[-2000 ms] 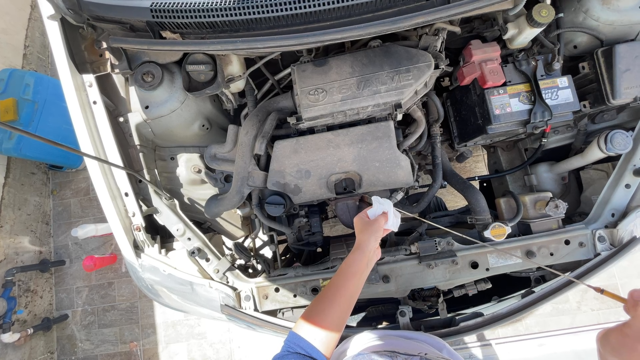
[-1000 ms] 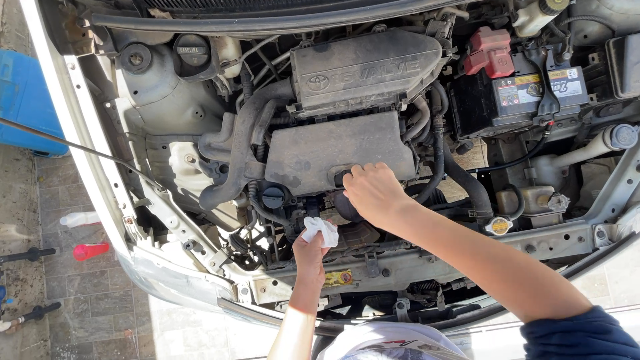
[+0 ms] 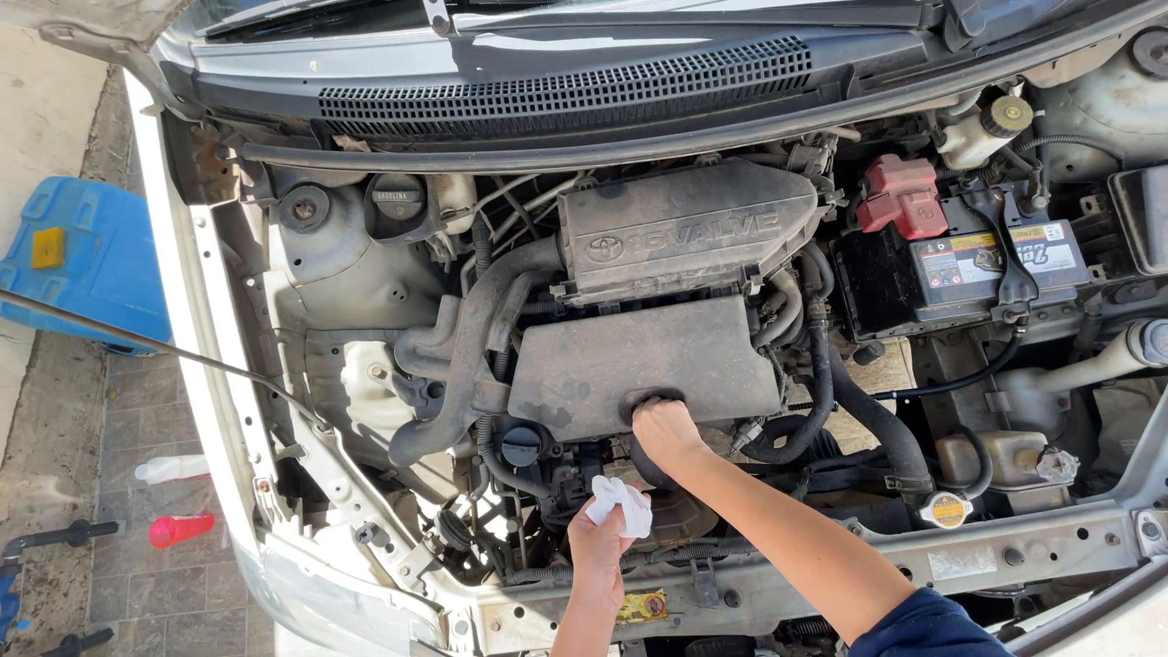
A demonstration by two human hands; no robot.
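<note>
My left hand [image 3: 598,552] holds a crumpled white paper towel [image 3: 620,506] over the front of the engine bay. My right hand [image 3: 671,433] reaches to the round recess at the front edge of the black engine cover [image 3: 639,360]; its fingertips are hidden there, so I cannot tell what they grip. Behind that cover is a second black plastic cover [image 3: 684,233] with raised lettering. A round black cap [image 3: 521,446] lies to the left of my hands, near a corrugated hose.
The battery [image 3: 958,265] with a red terminal cover [image 3: 899,193] stands at right, above the radiator cap [image 3: 945,510]. The hood prop rod [image 3: 164,345] crosses the left side. Outside are a blue container [image 3: 87,265], a red bottle [image 3: 181,529] and a whitish bottle [image 3: 172,469].
Two seconds ago my left hand held the towel around a long thin dipstick, whose far end was at my right hand. Since then my right hand has moved left to the engine cover's recess.
</note>
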